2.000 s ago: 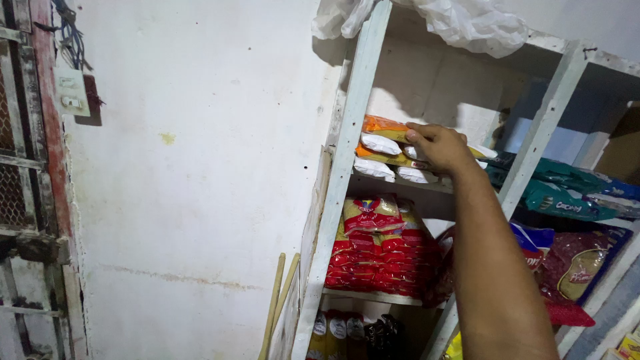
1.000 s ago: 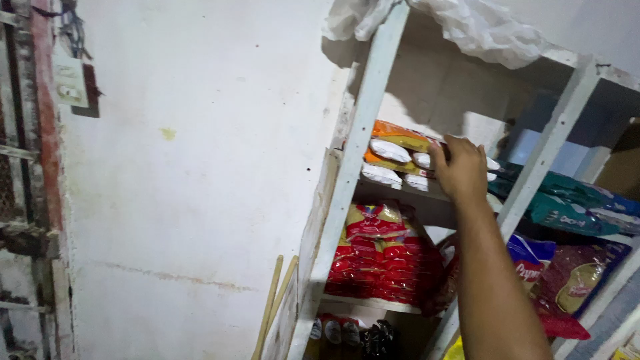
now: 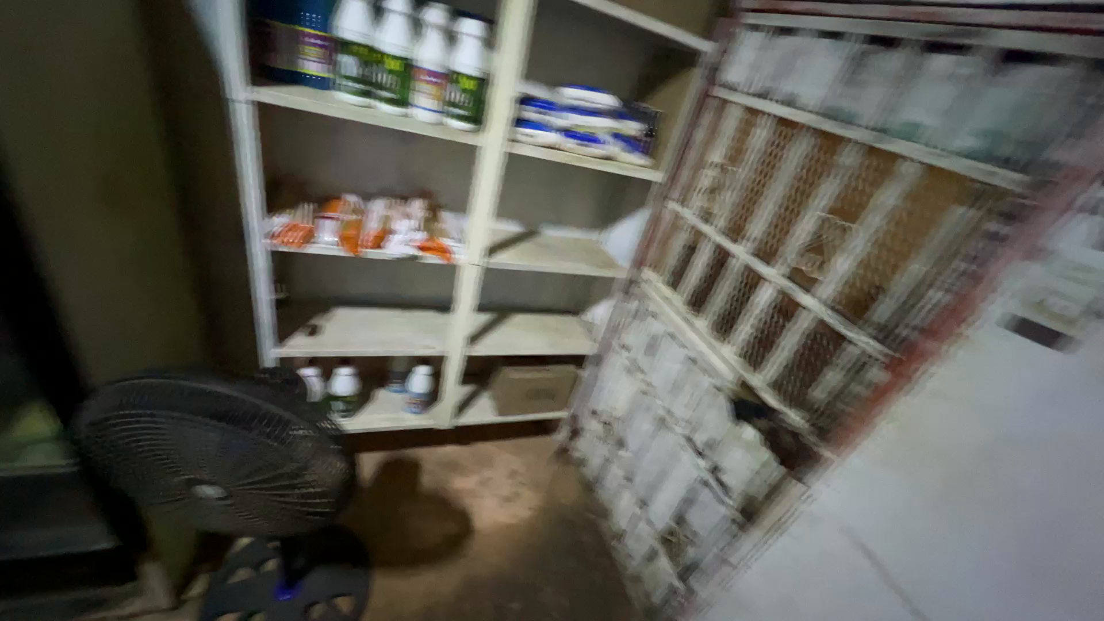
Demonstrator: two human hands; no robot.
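Neither my left hand nor my right hand shows in the head view now, so what they hold is hidden. A white shelf unit (image 3: 492,147) stands ahead, left of centre. White bottles with green labels (image 3: 393,60) line its upper left shelf. Blue and white packs (image 3: 586,121) are stacked on the shelf to their right. Orange and white packets (image 3: 362,226) lie on the middle left shelf. Low down are small white-capped bottles (image 3: 343,388) and a cardboard box (image 3: 533,390). The picture is blurred.
A black fan (image 3: 211,457) stands at the lower left on the brown floor (image 3: 500,509). On the right, a door or gate with wire mesh (image 3: 802,224) stands at an angle beside a white wall (image 3: 975,483). A dark upright edge runs down the far left.
The view has swung far away from the shelf with red and orange packets. The hand that was on the orange and white packets there is out of view now.
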